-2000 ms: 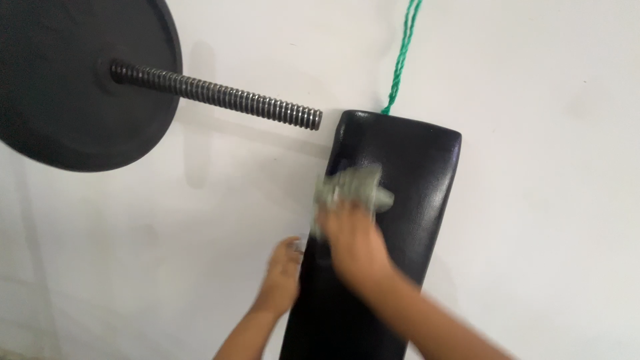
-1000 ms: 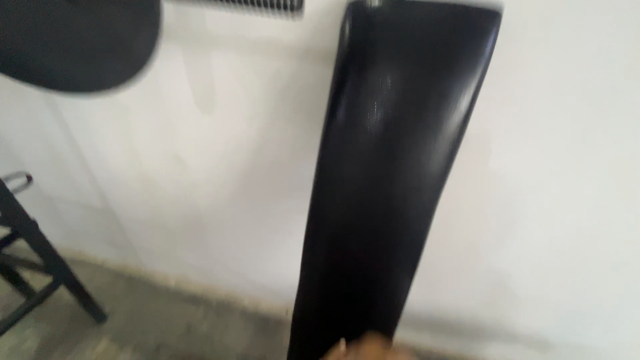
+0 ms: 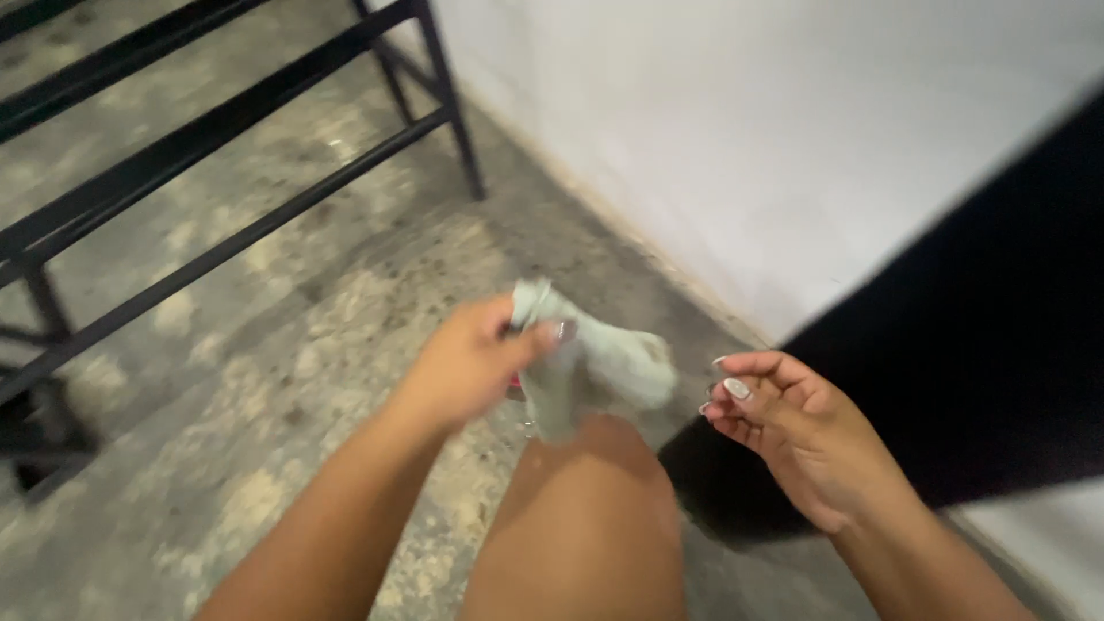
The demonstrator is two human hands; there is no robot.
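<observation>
My left hand [image 3: 470, 362] grips a crumpled pale green cloth [image 3: 595, 362], which hangs blurred above my bare knee. To the right, my right hand [image 3: 793, 431] is raised with curled fingers and holds nothing that I can see; a small gap parts it from the cloth. Behind the right hand stands a long black padded board [image 3: 975, 328], running from the upper right down to the floor. Something small and red shows under the left hand, too hidden to name.
A black metal rack or bench frame [image 3: 285, 211] stands at the upper left, its legs on the stained concrete floor [image 3: 345, 285]. The white wall [image 3: 733, 129] meets the floor along a diagonal edge. My knee [image 3: 586, 526] is at the bottom centre.
Two seconds ago the cloth was in my right hand on the black board's face; now it is in my left. The view has swung down to the floor.
</observation>
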